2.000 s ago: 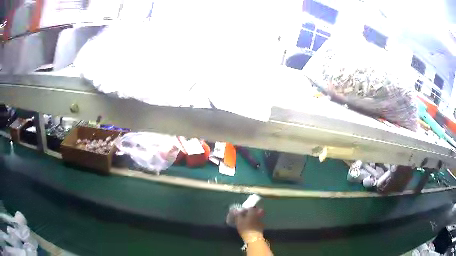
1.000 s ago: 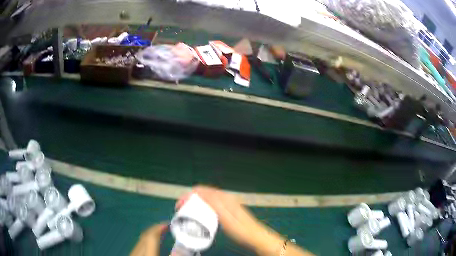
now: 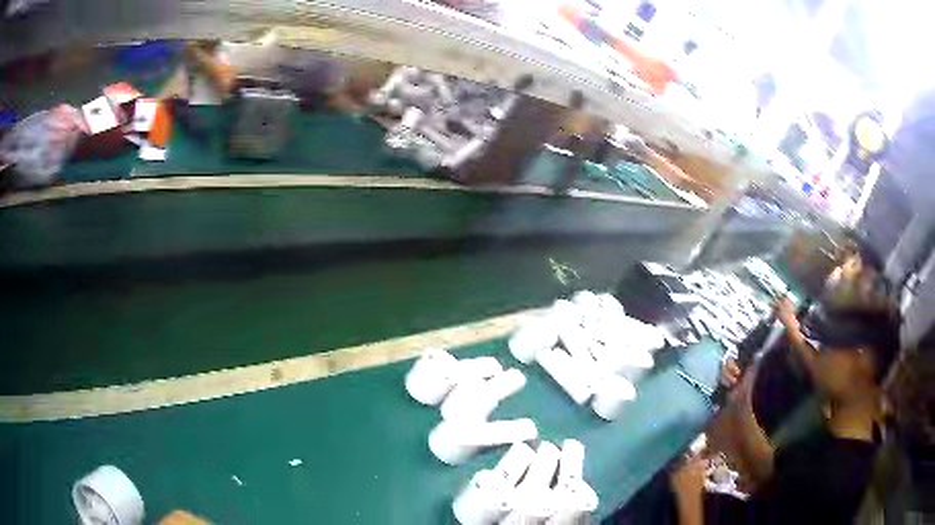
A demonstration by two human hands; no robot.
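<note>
A white fan body shows only its round open head [image 3: 108, 498] at the bottom left edge; its handle is out of the picture. A small patch of skin, which looks like part of my right hand [image 3: 185, 519], is cut off by the bottom edge just right of it. Whether it touches the fan is hidden. My left hand is not in view. More white fan bodies [image 3: 472, 395] lie in loose groups on the green bench [image 3: 338, 441], right of centre.
Beyond the pale edge strip [image 3: 277, 371] runs the green conveyor [image 3: 205, 318]. A dark box-shaped device [image 3: 262, 123] and orange and white packets [image 3: 156, 125] stand on the far side under the shelf. A dark tray of white parts [image 3: 718, 297] and other workers [image 3: 841, 410] are at the right.
The view has swung right, so the right-hand fan bodies now lie near the middle. The fan and hands have shifted to the bottom left; my left hand has left the picture.
</note>
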